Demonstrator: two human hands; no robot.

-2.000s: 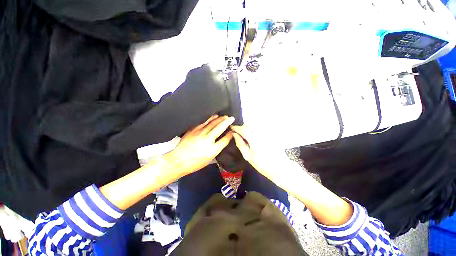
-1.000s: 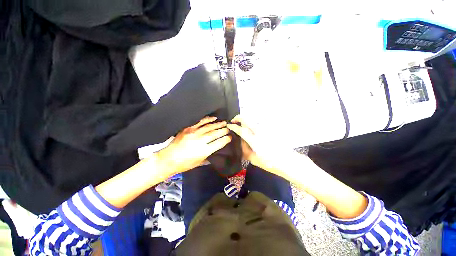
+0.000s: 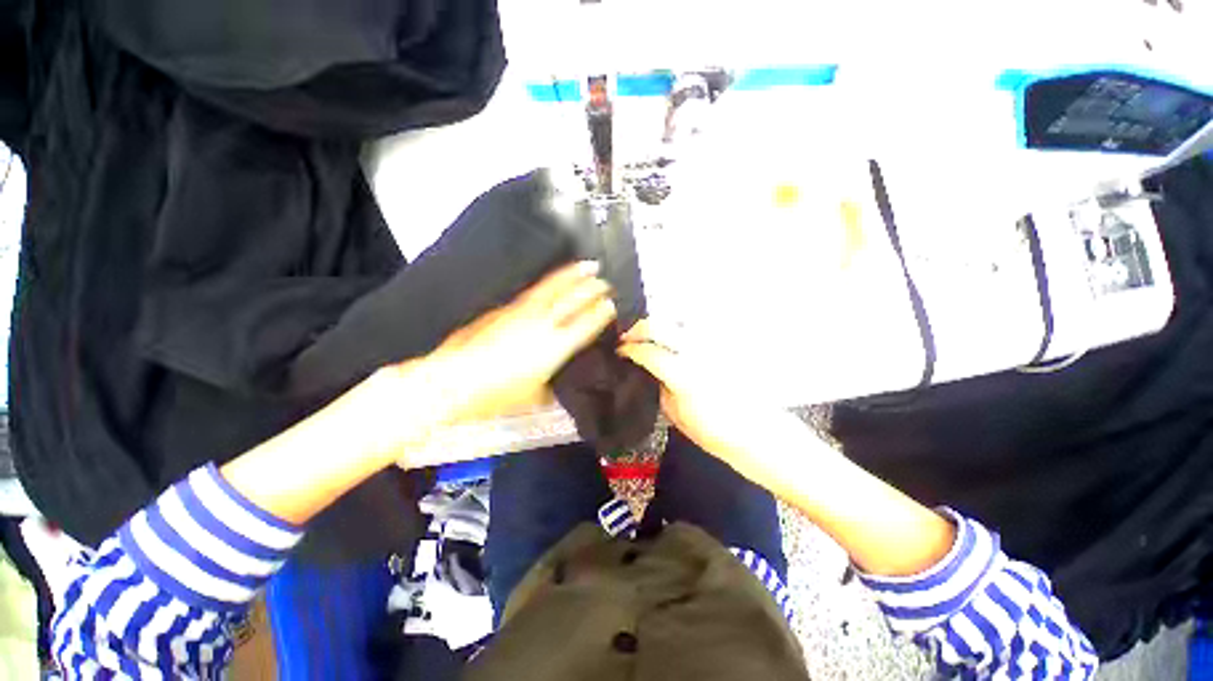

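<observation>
A black garment [image 3: 452,286] lies on the white machine table, with its narrow end under the presser foot and needle [image 3: 603,200]. Its bulk is heaped on the left. My left hand [image 3: 539,333] lies on the cloth just left of the seam, with its fingers towards the needle. My right hand [image 3: 665,373] pinches the cloth's right edge with its fingertips, a little below my left fingertips. The cloth end hangs below both hands over the table's front edge. The fingertips of both hands partly cover the folded edge.
The white machine bed [image 3: 785,293] has black bands across it on the right. A dark control panel [image 3: 1111,113] is at the upper right. More black cloth [image 3: 1011,466] hangs right of the machine. A blue bin [image 3: 319,605] and patterned scraps [image 3: 446,545] are below the table.
My left hand has moved up the cloth towards the needle and away from my right hand. My right hand still pinches the edge. More of the hanging cloth end shows between the hands.
</observation>
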